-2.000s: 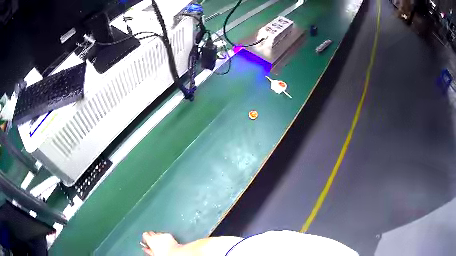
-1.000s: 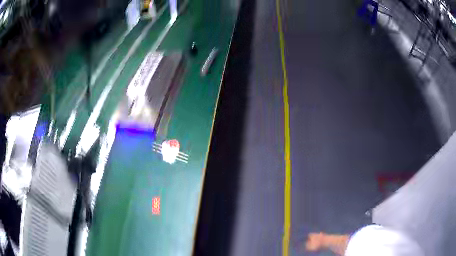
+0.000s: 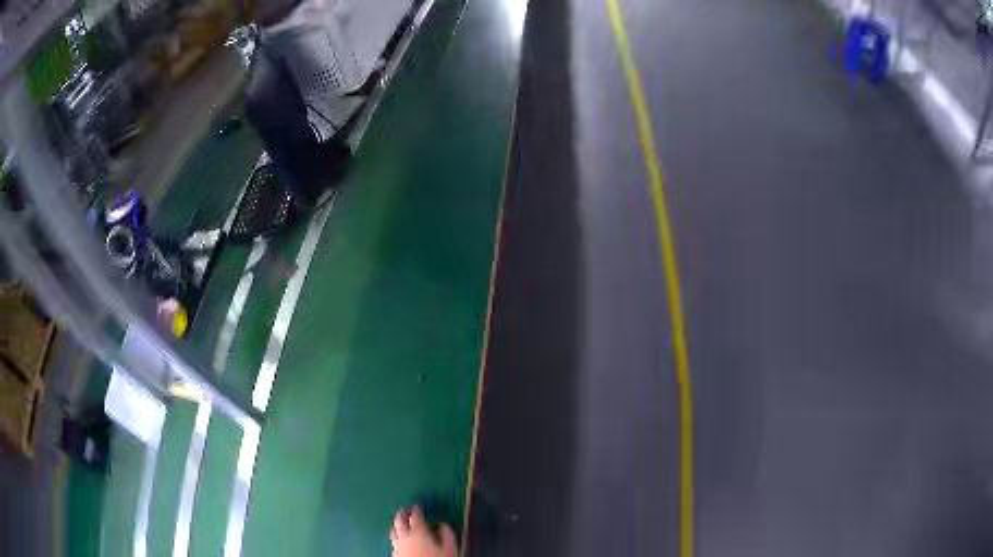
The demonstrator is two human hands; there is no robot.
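Note:
My left hand (image 3: 423,535) is bare and cut off by the bottom edge. It is over or on the green bench mat (image 3: 419,272), close to the bench's front edge. Its fingers are a little apart, and I see nothing in them. The view is blurred, so I cannot tell whether the hand touches the mat. My right hand is not in view.
The bench edge (image 3: 492,305) runs up the frame beside the grey floor (image 3: 795,326) and a yellow line (image 3: 672,272). A black keyboard (image 3: 261,201), a white vented case (image 3: 313,54) and a curved pale frame (image 3: 142,316) are at the left. A blue stool (image 3: 867,49) stands far right.
The view has swung round and moved along the bench. The orange-red item, the white piece with sticks and the socket block have left view. The hand now shows at the bench edge, not over the floor.

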